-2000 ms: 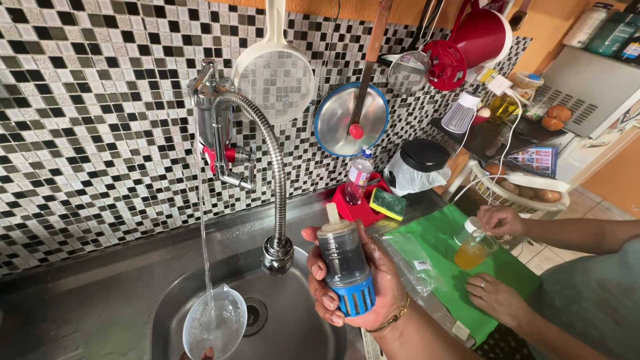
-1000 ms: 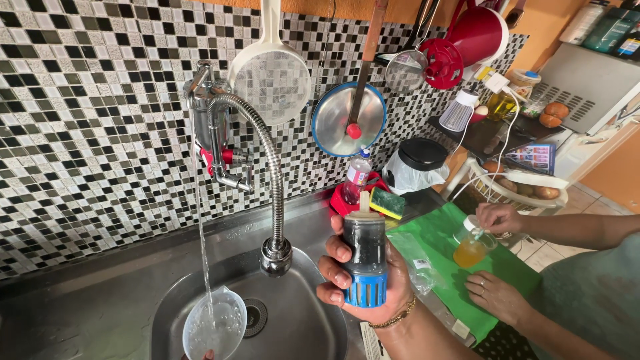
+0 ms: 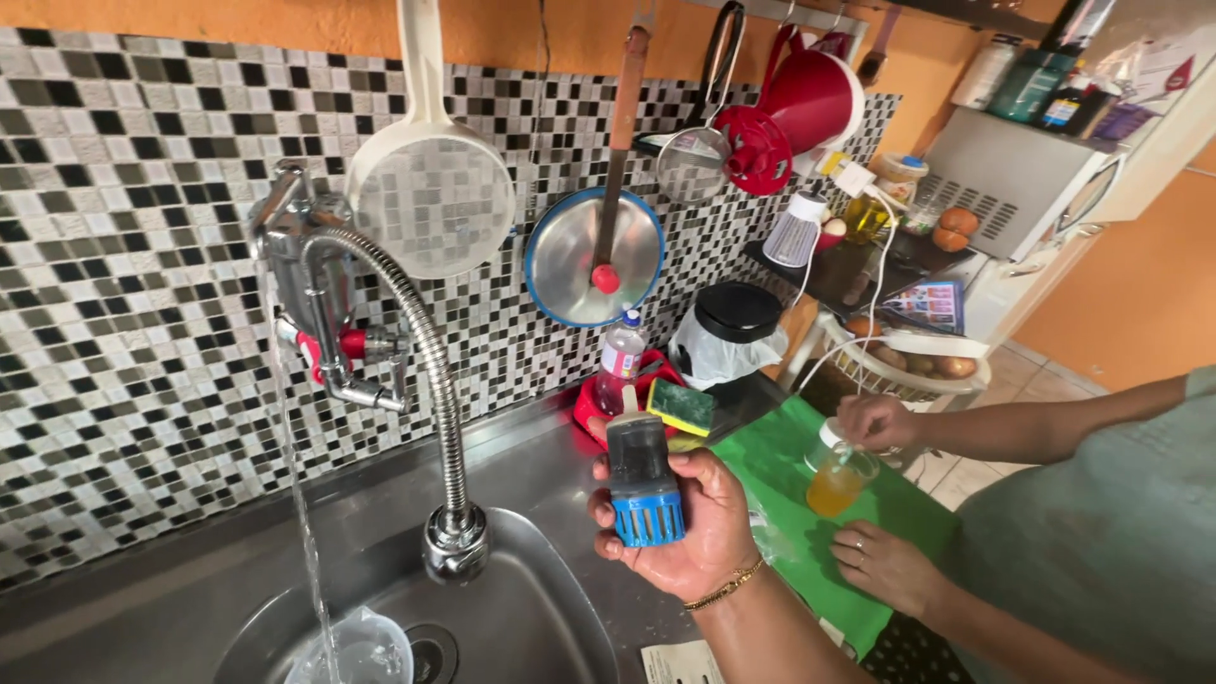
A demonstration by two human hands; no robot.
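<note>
My right hand point(image 3: 705, 537) is wrapped around a dark, clear-walled cylinder point(image 3: 638, 456) with a blue slotted end point(image 3: 649, 519) pointing down and a pale piece sticking out of its top. It is held above the counter, right of the sink. My left hand is out of view. A translucent plastic bowl point(image 3: 366, 651) sits in the steel sink point(image 3: 513, 579), cut off by the bottom edge. Water from the wall tap point(image 3: 318, 266) runs down into it. The flexible spout's chrome head point(image 3: 456, 543) hangs over the basin.
A red caddy point(image 3: 587, 410) holds a pink-labelled bottle point(image 3: 622, 351) and a green-yellow sponge point(image 3: 681, 407). At right, a person's hands point(image 3: 879, 560) are at a jar of orange liquid point(image 3: 834, 486) on a green mat point(image 3: 779, 456). A lidded bin point(image 3: 736, 328) stands behind.
The fingertip earlier seen at the plastic bowl's lower edge is out of view. The cylinder in my right hand leans differently from two seconds ago. The view has shifted somewhat.
</note>
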